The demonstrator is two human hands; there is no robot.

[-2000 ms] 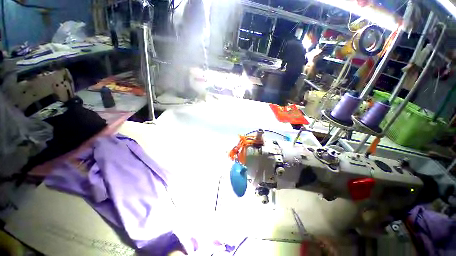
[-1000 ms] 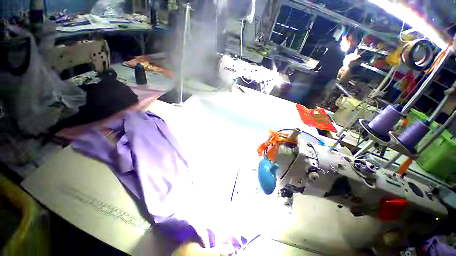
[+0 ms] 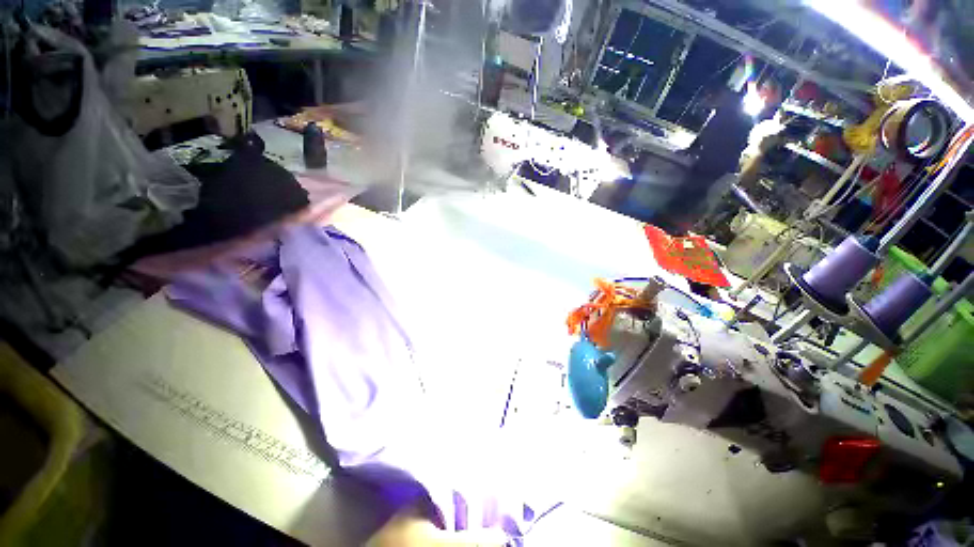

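A purple cloth (image 3: 344,353) lies in long folds left of centre, its lower end running to the bottom edge. My left hand (image 3: 411,531) is a small, overexposed, cut-off patch at that lower end; its fingers and any grip cannot be made out. Small purple pieces (image 3: 461,511) and a thin dark strip lie just right of it in the glare. My right hand is not in view. The white sewing machine (image 3: 726,374) stands at right, with a blue oval piece (image 3: 587,379) and an orange tie (image 3: 611,310) at its head end.
A printed ruler (image 3: 235,427) marks the table's left part. A black cloth heap (image 3: 240,192) and plastic bag (image 3: 107,171) are at left, a yellow curved thing (image 3: 43,459) at lower left. A red packet (image 3: 686,256), purple thread cones (image 3: 842,269) and green basket (image 3: 940,347) are at right. A person stands behind.
The view has turned, so the table and machine sit further right and tilted. The slim metal blades seen below the machine head earlier no longer show. The purple cloth keeps nearly the same shape.
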